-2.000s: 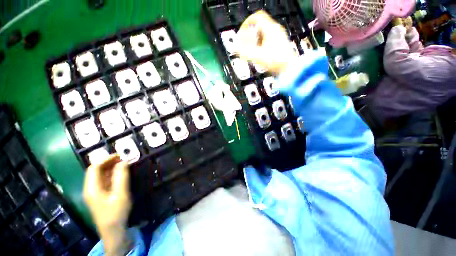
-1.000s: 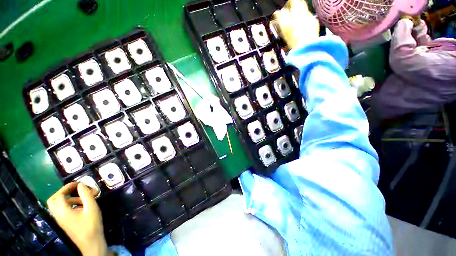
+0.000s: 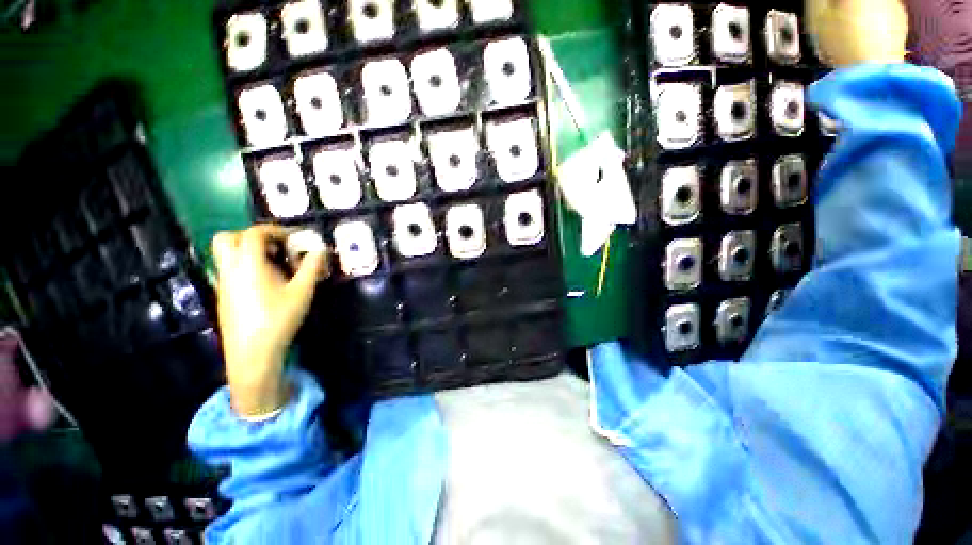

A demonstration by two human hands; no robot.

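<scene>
The black blister tray (image 3: 554, 319) in front of me holds rows of silvery-white square metal parts with dark centre holes; its nearest rows hold none. My left hand (image 3: 261, 303) is at its left side, thumb and index finger around a metal part (image 3: 306, 245) at the end of the lowest filled row. A second black blister tray (image 3: 641, 266) at the right holds more such parts. My right hand (image 3: 861, 30) is over its far right side, blurred and partly cut off by the top edge. What its fingers hold cannot be seen. My right sleeve hides part of this tray.
A crumpled white cloth (image 3: 597, 190) lies between the trays on the green bench top (image 3: 197, 138), with a thin yellowish stick (image 3: 604, 266) beside it. Another black tray (image 3: 101, 266) lies at left. More parts (image 3: 160, 508) show at lower left. A blurred person's part is at the left edge.
The view has shifted, so the trays appear further right and higher. My left hand stays at the same row-end part. My right hand has moved from the second tray's upper left to its right side.
</scene>
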